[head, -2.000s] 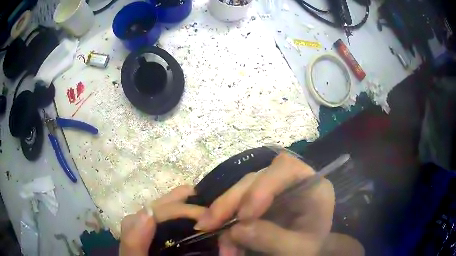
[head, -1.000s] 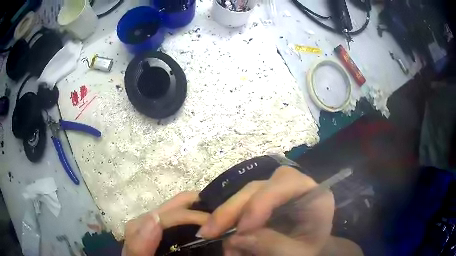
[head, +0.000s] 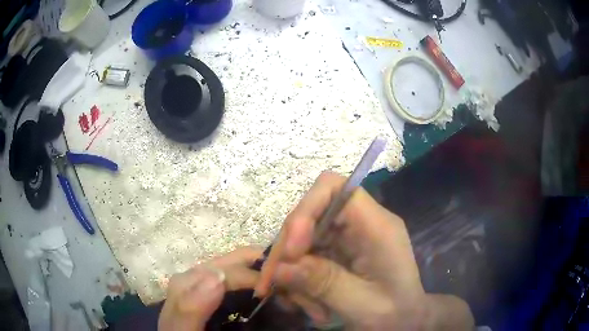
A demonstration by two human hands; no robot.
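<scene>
My right hand holds a thin metal pick or tweezers like a pen. Its tip points down beside a small gold spot in a dark ear cup at the bottom edge. Whether the tip touches the spot cannot be told. My left hand, cut off by the bottom edge, grips the headphones at the ear cup. Most of the headphones are hidden by my hands and shadow. A loose black disc with a raised centre lies on the speckled sheet.
Side cutters lie at the left, below a small battery. Black headphone parts lie at the far left. Blue cups stand at the back. A tape roll and red tube lie at the right on the white bench.
My right hand has turned the tool steeper, its top end now higher and further left. The lettered headband no longer shows. The whole view has shifted slightly.
</scene>
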